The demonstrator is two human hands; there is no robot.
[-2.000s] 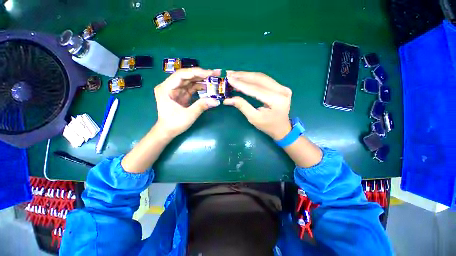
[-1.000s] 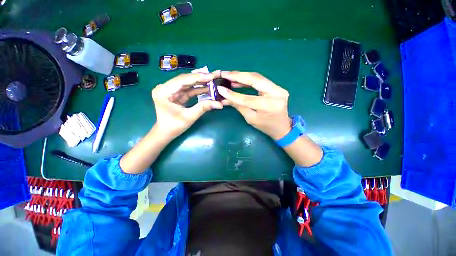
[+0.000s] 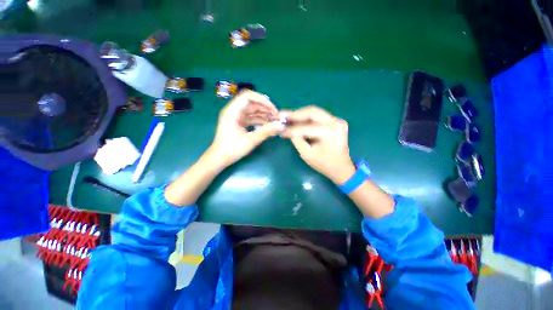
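My left hand [image 3: 245, 127] and my right hand [image 3: 321, 138] meet at the middle of the bench, fingertips together. Between them is a small watch unit [image 3: 282, 121], mostly hidden by the fingers and blurred; only a light, whitish part shows. Both hands appear to grip it, held above the green mat. Several watch modules with orange and white ends lie at the upper left, one of them [image 3: 233, 89] just beyond my left hand. A blue wristband [image 3: 355, 177] is on my right wrist.
Left: desk fan [image 3: 51, 104], whitish bottle [image 3: 142, 75], stacked wipes [image 3: 117, 155], white and blue pen [image 3: 148, 151], thin black tool [image 3: 106, 186]. Right: black phone [image 3: 421, 110], clustered dark housings [image 3: 465, 151], blue bin [image 3: 527, 157]. Red clamps [image 3: 67, 242] fill trays at the near edge.
The whole view has shifted, so the bench things appear further right and lower. The unit between my fingers has turned and is now mostly covered; my fingertips are closer together.
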